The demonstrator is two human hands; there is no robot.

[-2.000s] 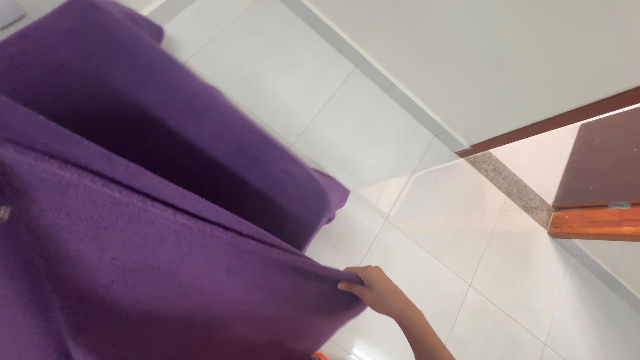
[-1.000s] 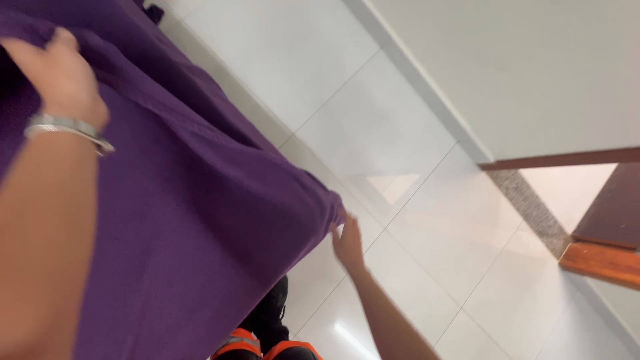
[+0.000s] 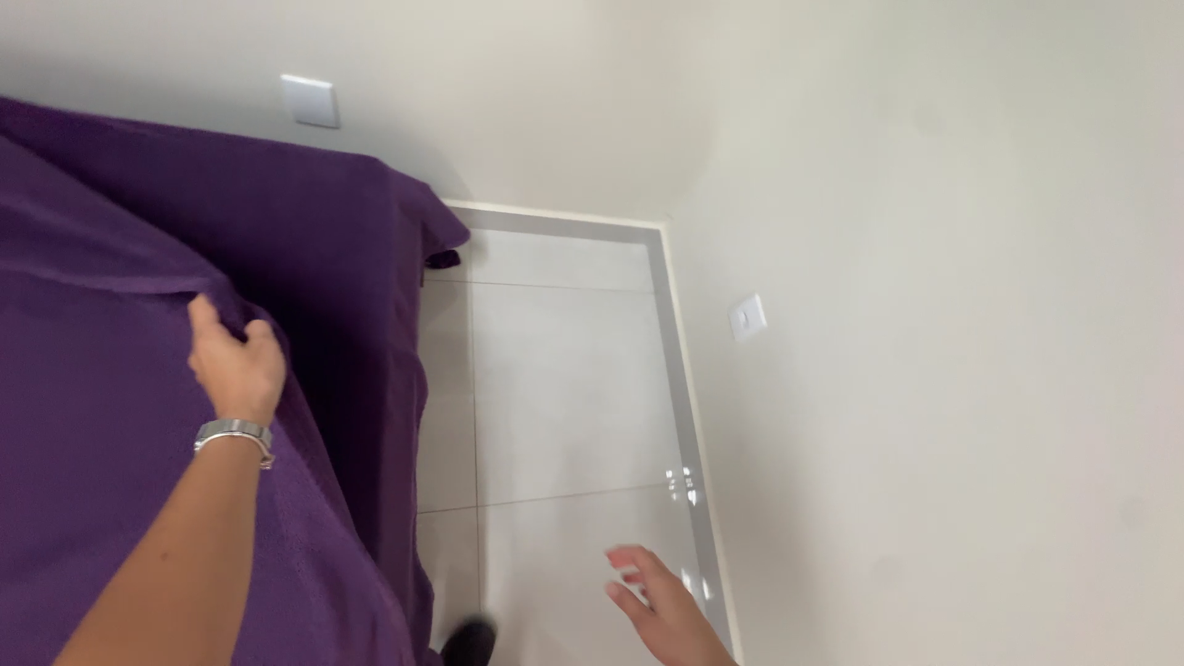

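A large purple cloth fills the left side of the view, its near layer lifted and folded over another purple-covered surface beside the wall. My left hand, with a metal-band bracelet or watch at the wrist, grips the edge of the near layer between thumb and fingers. My right hand is at the bottom, over the floor and apart from the cloth, with its fingers slightly curled and holding nothing. What lies under the cloth is hidden.
A pale wall with a white wall plate rises behind the cloth. The right wall carries a white switch or socket plate. Light floor tiles lie between cloth and right wall. A dark shoe shows at the bottom.
My right hand has let go of the cloth corner that it held in both earlier frames. The view has swung to a wall corner. My left hand stays at the cloth.
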